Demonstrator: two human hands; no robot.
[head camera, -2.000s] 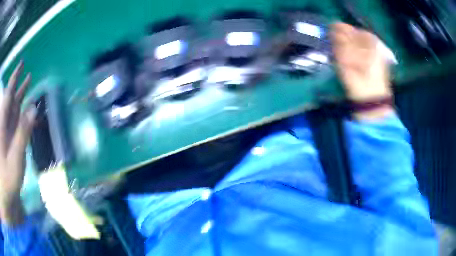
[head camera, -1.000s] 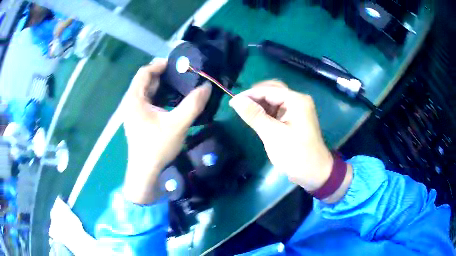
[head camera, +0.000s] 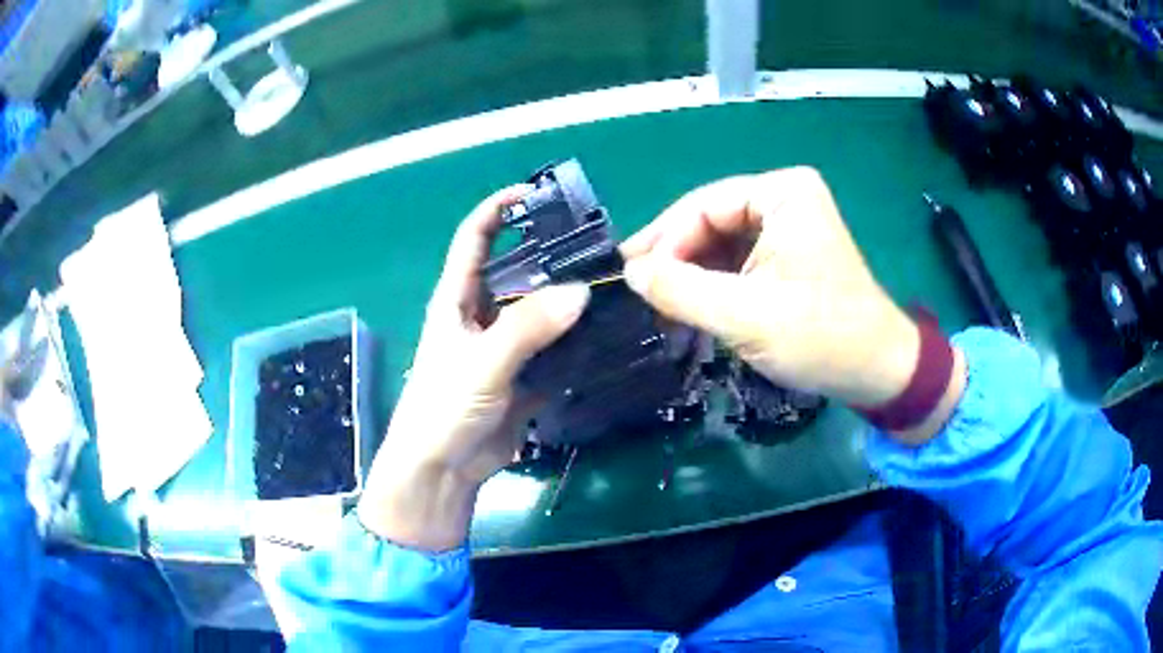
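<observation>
A black fan housing (head camera: 568, 230) is held up in front of me, tilted, with its slotted side showing. My left hand (head camera: 478, 344) grips it from the left, fingers behind and thumb across its lower part. Thin fan lead wires (head camera: 607, 279) with a yellow strand run across the housing between my left thumb and my right fingertips. My right hand (head camera: 778, 281) pinches the wires at the housing's right side. The wire ends are hidden by the fingers. More black units (head camera: 753, 402) sit on the bench below and behind my hands, partly covered.
The electric screwdriver (head camera: 972, 265) lies at the right on the green bench (head camera: 383, 211). Fan-and-housing assemblies (head camera: 1071, 185) stand in rows at the far right. A screw tray (head camera: 365, 383) and white paper sheets (head camera: 134, 338) are at the left.
The view has swung, so the screwdriver shows further right and the tray has come into view. The housing has been turned; the round fan label no longer shows. Both hands still hold unit and wires.
</observation>
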